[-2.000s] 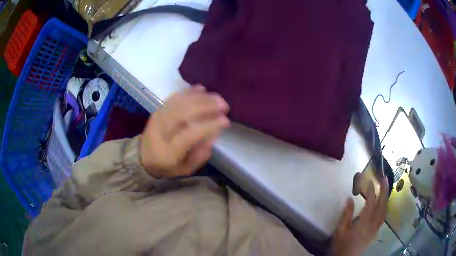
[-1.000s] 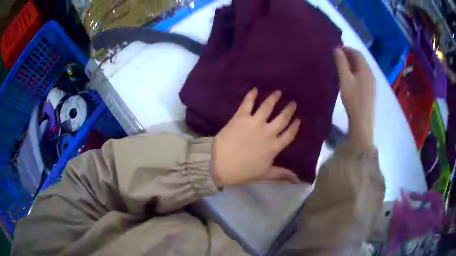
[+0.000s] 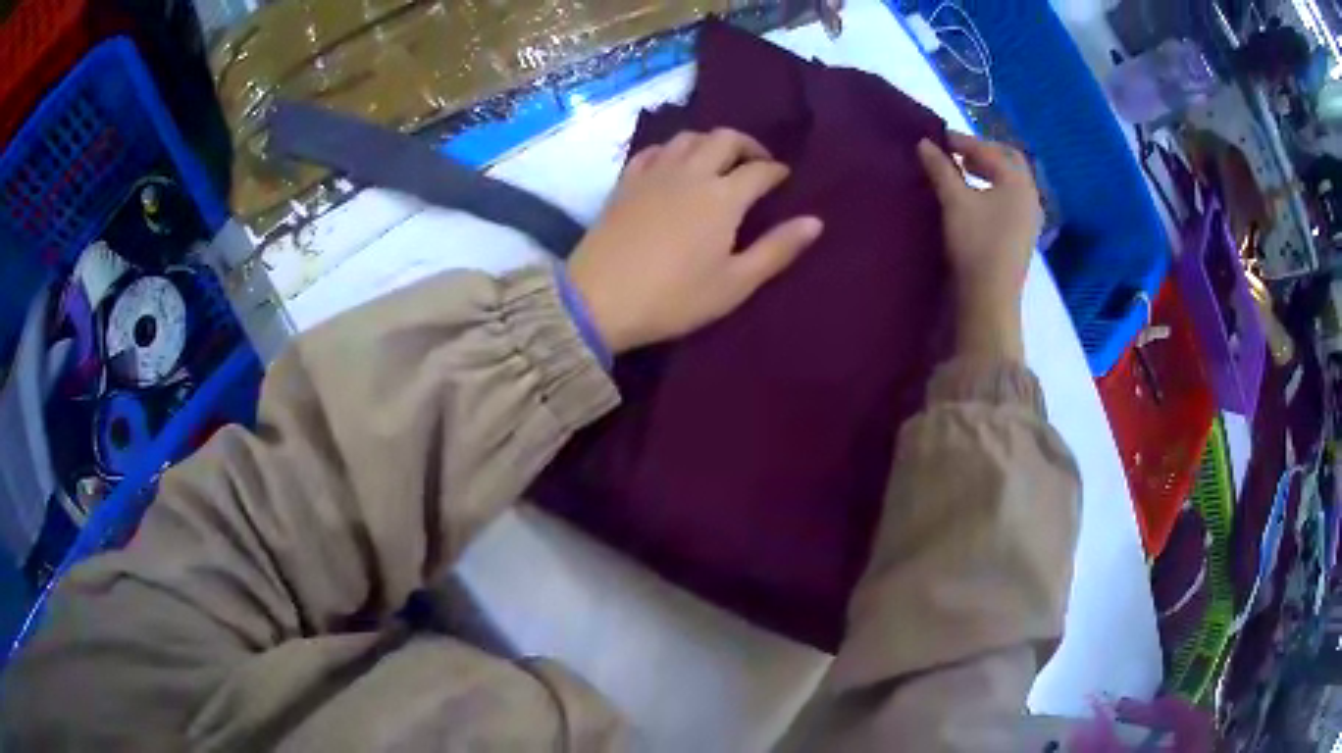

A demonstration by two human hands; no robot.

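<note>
A dark maroon garment panel (image 3: 780, 427) lies layered on the white table (image 3: 589, 603), its upper edge uneven. My left hand (image 3: 680, 236) lies on the panel's upper left part, thumb and fingers apart; whether it pinches cloth I cannot tell. My right hand (image 3: 989, 213) is at the panel's upper right edge, its thumb and index finger closed on the edge of the cloth. A dark grey strip (image 3: 427, 174) lies on the table and runs from the upper left to beside my left hand.
A blue basket (image 3: 89, 162) with a white roll (image 3: 147, 331) stands at the left. A plastic-wrapped brown package (image 3: 427, 74) lies behind the table. At the right are a blue container (image 3: 1096, 221), a red basket (image 3: 1163, 427) and a pink scrap (image 3: 1141, 725) at the bottom.
My left hand has moved up from the middle of the panel to its upper left. My right hand stays at the right edge. The view has shifted, and the sewing machine seen earlier is out of view.
</note>
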